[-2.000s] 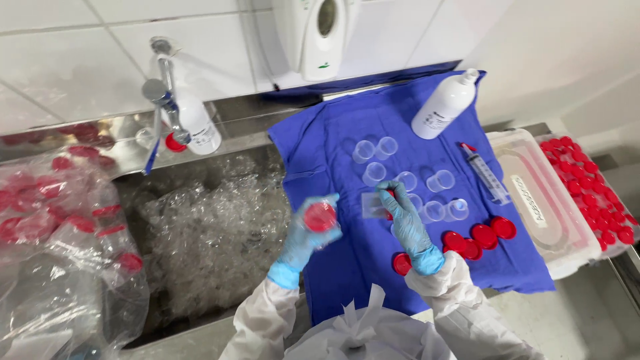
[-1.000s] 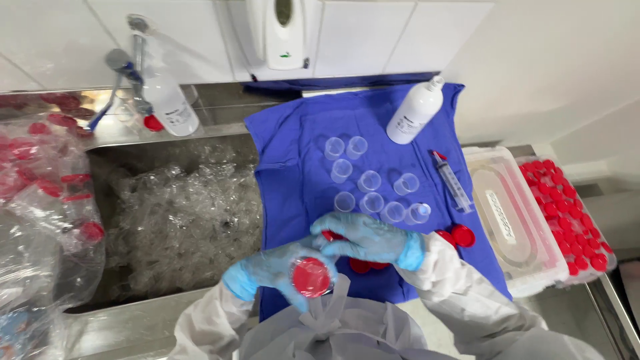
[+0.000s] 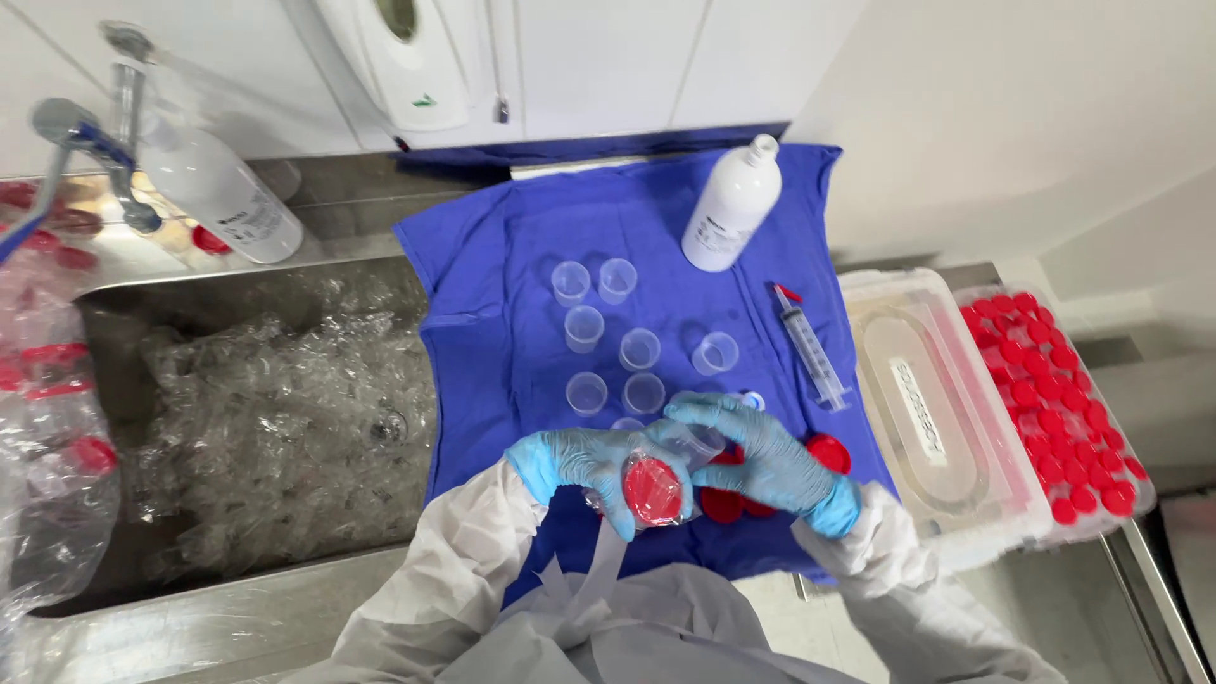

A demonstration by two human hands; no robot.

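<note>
My gloved left hand (image 3: 608, 465) holds a red-lidded specimen cup in clear plastic wrap (image 3: 653, 489), lid toward the camera. Beside it, my gloved right hand (image 3: 760, 456) has its fingers at a clear plastic cup (image 3: 698, 442); whether it grips that cup cannot be told. Under and around the right hand lie red screw lids (image 3: 828, 454). Beyond the hands, several clear cups (image 3: 584, 328) rest on a blue cloth (image 3: 494, 380). A plastic syringe with a red tip (image 3: 812, 347) lies to their right, and a white plastic bottle (image 3: 731, 204) is farther back.
At left is a steel sink (image 3: 256, 560) holding crumpled clear wrapping (image 3: 285, 427), with a bag of red-lidded cups (image 3: 57, 408), a faucet (image 3: 123, 142) and a spray bottle (image 3: 223, 195). A lidded plastic box (image 3: 983, 380) and a container of red caps (image 3: 1054, 408) stand at right.
The red lid held in my right hand a second ago no longer shows there; that hand is now at a clear cup. My left hand still holds the wrapped cup.
</note>
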